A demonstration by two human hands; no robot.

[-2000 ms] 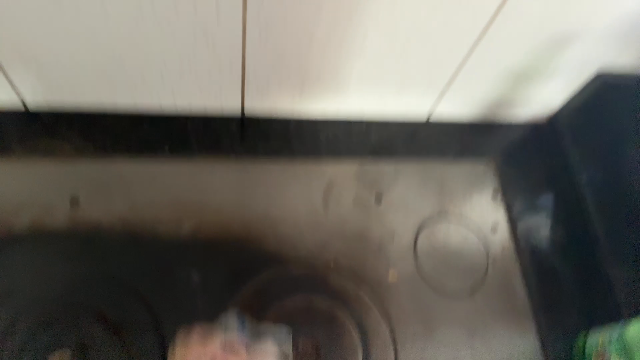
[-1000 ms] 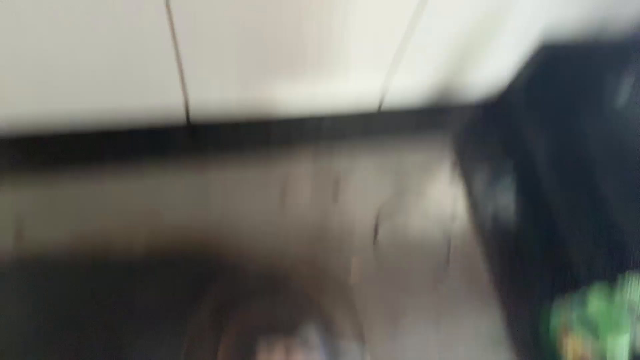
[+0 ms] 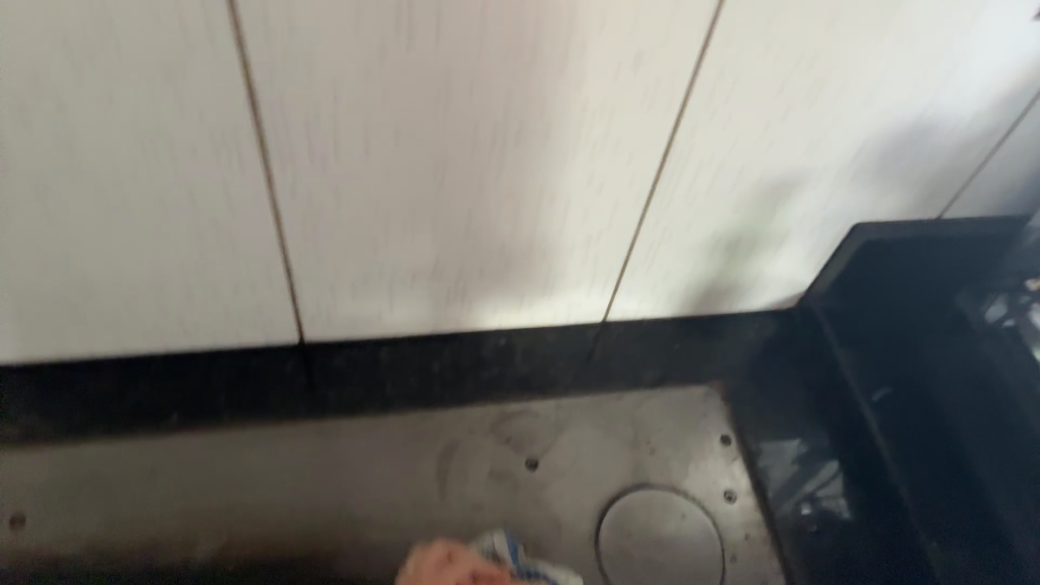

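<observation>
At the bottom edge of the head view, one of my hands (image 3: 452, 562) shows only in part, its fingers bent over a crumpled white and blue cloth or wrapper (image 3: 520, 561). Which hand this is cannot be told from the little that shows. It lies over a worn metal plate (image 3: 325, 463), just left of a round disc outline (image 3: 660, 536) in the metal. The other hand is outside the view.
White wall panels (image 3: 455, 179) with thin dark seams rise behind a black ledge (image 3: 455, 361). Small screws (image 3: 531, 464) dot the metal plate. On the right stands a black, glossy raised edge (image 3: 918, 325) with reflections on it.
The view has shifted, so more wall shows and the dark round recess at the lower left is largely out of frame. The green thing at the lower right is no longer in view.
</observation>
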